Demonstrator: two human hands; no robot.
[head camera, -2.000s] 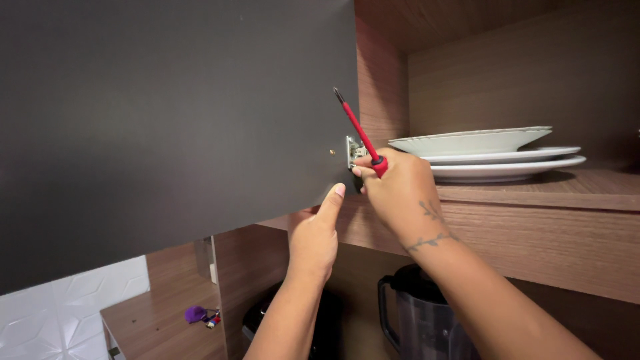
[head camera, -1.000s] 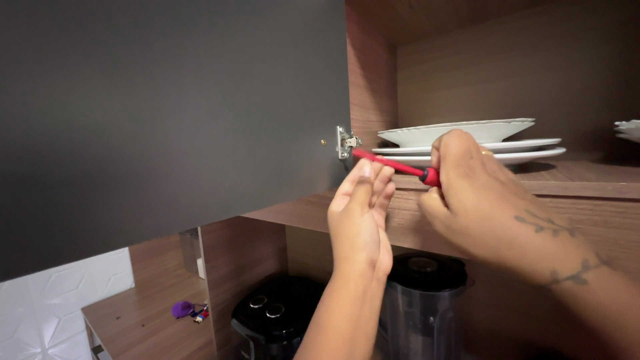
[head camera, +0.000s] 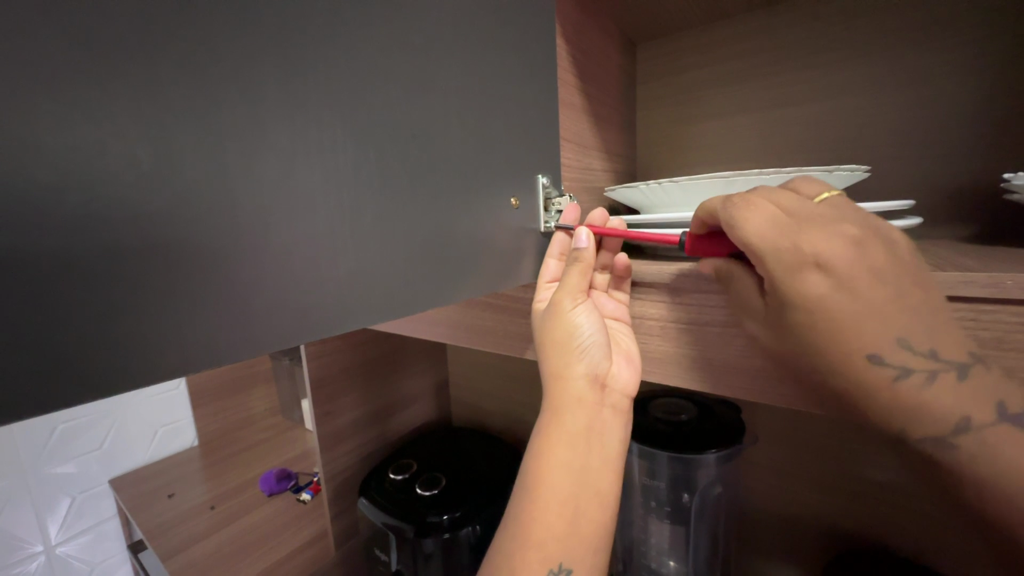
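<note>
My right hand (head camera: 832, 280) grips the red handle of a screwdriver (head camera: 640, 234), which lies nearly level. Around the red shaft near its tip, the thumb and fingers of my left hand (head camera: 588, 312) steady it. The dark tip touches or sits very close to the lower part of a metal cabinet hinge (head camera: 549, 205), at the edge of the dark cabinet door (head camera: 280, 176). Just left of the hinge there is a small brass-coloured screw or hole (head camera: 514, 202) in the door. Whether the tip sits in a screw head cannot be seen.
Stacked white plates (head camera: 736, 186) stand on the wooden shelf (head camera: 984, 284) behind my right hand. Below are a black appliance (head camera: 440, 480) with two round knobs and a blender jar (head camera: 680, 480) with a black lid. A purple item (head camera: 278, 481) lies on a wooden surface at lower left.
My right hand has moved right, away from the hinge, and the screwdriver has gone from pointing upward to nearly level. My left hand has come up onto its shaft.
</note>
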